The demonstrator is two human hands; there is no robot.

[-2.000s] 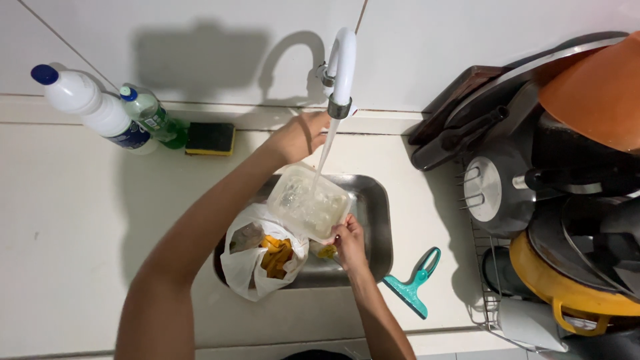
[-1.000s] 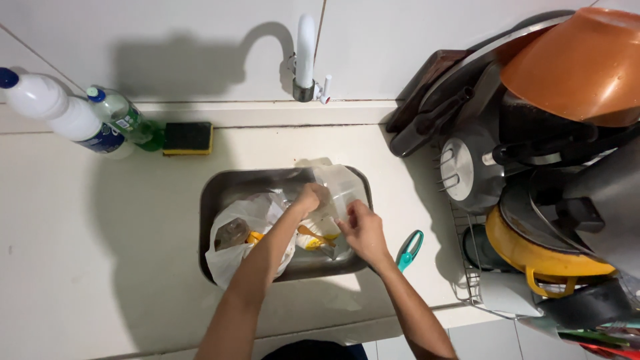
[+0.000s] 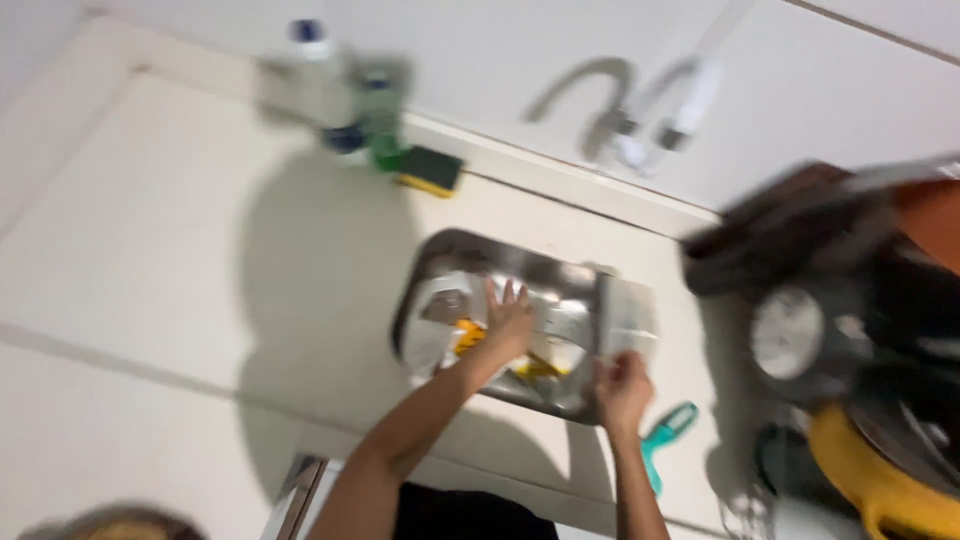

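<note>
The view is blurred. My left hand is over the stainless steel sink, fingers spread, beside a white plastic bag with an orange-yellow item in it. Whether the fingers touch the bag, I cannot tell. Right of this hand, yellow and whitish pieces lie in the basin. My right hand grips the near edge of a translucent plastic container, which is over the sink's right rim and the counter.
A black-and-yellow sponge, a green bottle and a white bottle stand by the wall. The faucet rises behind the sink. A teal squeegee lies at right, near stacked cookware with a yellow pot.
The container has moved from over the basin to its right rim, in my right hand. My left hand has left it and moved left toward the bag. Water ran two seconds ago; the view has tilted.
</note>
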